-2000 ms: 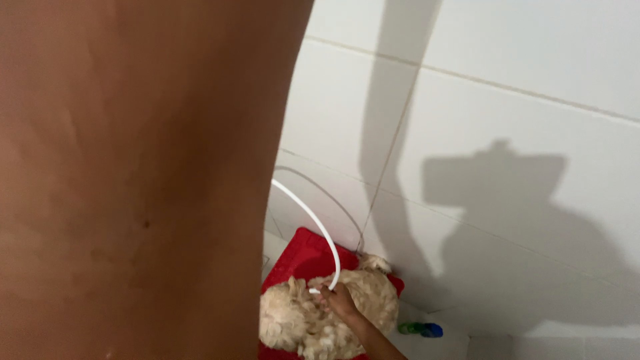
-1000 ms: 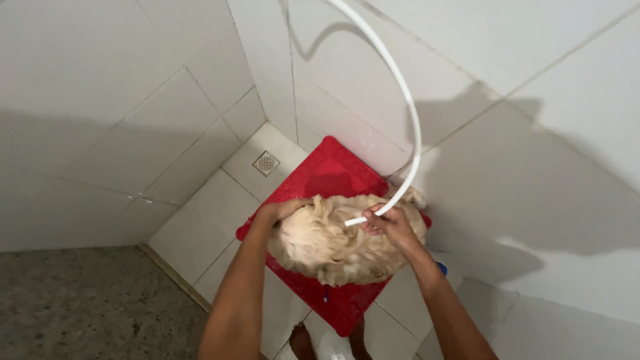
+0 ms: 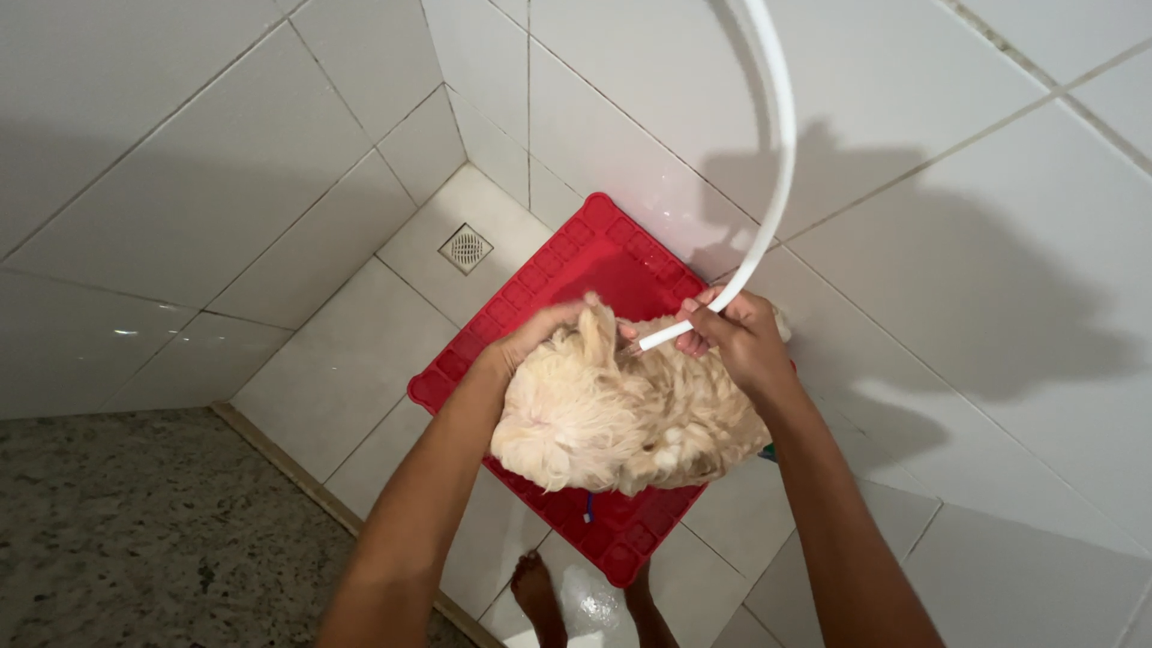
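A cream, curly-haired dog (image 3: pixel 576 414) is on a red plastic platform (image 3: pixel 621 531), its head toward the left. My right hand (image 3: pixel 733 337) grips a white hose (image 3: pixel 781 171) close to its end, which points left over the dog's neck. Water seems to come from the hose end, beside the dog's raised ear (image 3: pixel 596 337). My left hand (image 3: pixel 553 324) lies at the far side of the dog's head, by the ear; its fingers are partly hidden in the fur, so its grip cannot be told.
White tiled walls (image 3: pixel 900 270) meet behind the platform. A square floor drain (image 3: pixel 466 248) lies to its upper left. Speckled stone (image 3: pixel 135 531) with a raised edge is at lower left. Bare feet (image 3: pixel 538 594) stand on the tiles below. A small green object (image 3: pixel 768 452) shows behind my right forearm.
Two seconds ago an arm filled the left side and one hand held the hose at the dog. The view has shifted. Since one second ago, the dog's ear has come up beside my left hand.
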